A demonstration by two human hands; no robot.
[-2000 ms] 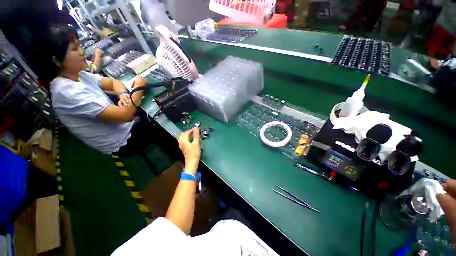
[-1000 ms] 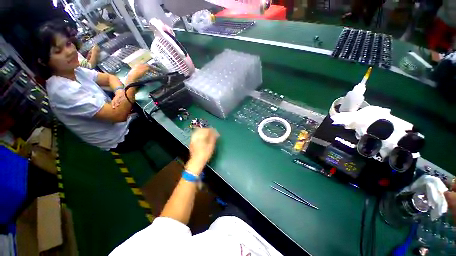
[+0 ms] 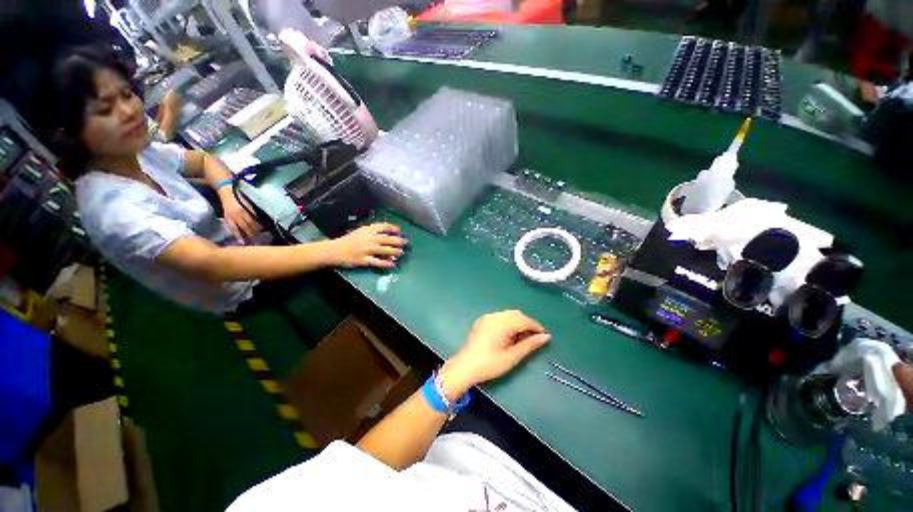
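My left hand [image 3: 498,347], with a blue wrist band, is over the green bench near its front edge, left of the dark tweezers [image 3: 596,390]. Its fingers are curled in; whether a small part is inside is hidden. My right hand [image 3: 905,384] is cut off by the right edge, only a bit of finger showing beside a white wipe [image 3: 874,372] at a clear round jar [image 3: 801,408]. Its grip cannot be made out. The black bench unit [image 3: 691,315] has a lit display, two round black cups and white wipes on top.
A person's arm [image 3: 280,262] reaches in from the left, hand on the bench by a black box. Also there are stacked clear trays [image 3: 440,160], a pink fan [image 3: 325,105], a white ring [image 3: 548,254], a white bottle [image 3: 717,182], a pen-like tool [image 3: 623,326] and black trays [image 3: 723,78].
My left hand has moved right along the bench, away from the small parts at left. The other person's hand has reached over to that spot and covers it. The view has shifted slightly.
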